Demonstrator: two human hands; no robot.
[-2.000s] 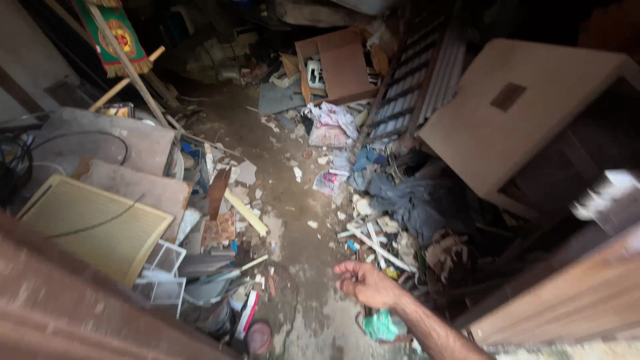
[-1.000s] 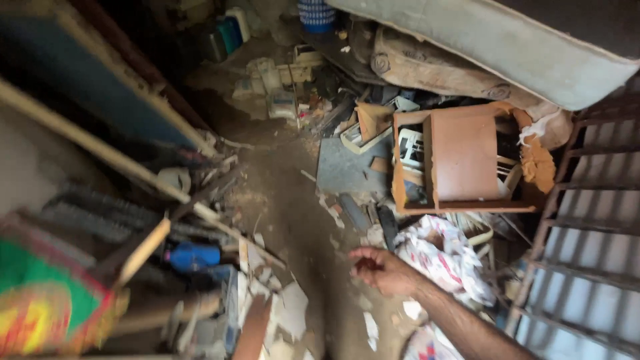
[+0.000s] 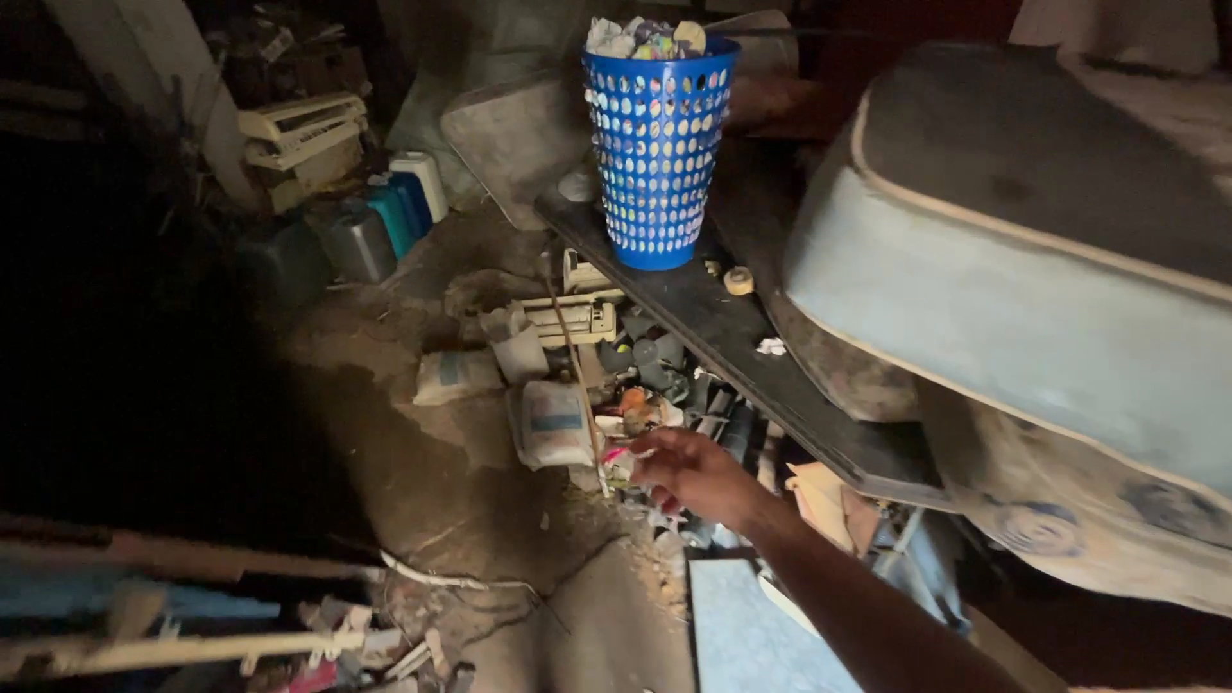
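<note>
My right hand (image 3: 688, 472) reaches in from the lower right over the debris, its fingers loosely bent and apart, holding nothing that I can see. Just left of its fingertips lies a filled plastic sack (image 3: 553, 423) with a blue print, and a thin stick (image 3: 576, 361) leans in front of it. Above and beyond the hand, a blue perforated plastic basket (image 3: 657, 159), filled with crumpled scraps, stands on a dark board (image 3: 712, 332). A roll of tape (image 3: 738, 280) lies on that board beside the basket. My left hand is out of the frame.
A mattress (image 3: 1001, 269) fills the right side. Several plastic jerrycans (image 3: 390, 217) stand at the back left. A light blue panel (image 3: 760, 626) lies at the bottom. Broken slats and rubble (image 3: 385, 635) lie lower left. Bare floor (image 3: 472, 462) runs between them.
The view has moved deeper into the cluttered room. The blue basket, at the top edge one second ago, now shows whole. My right hand stays stretched out ahead with fingers apart.
</note>
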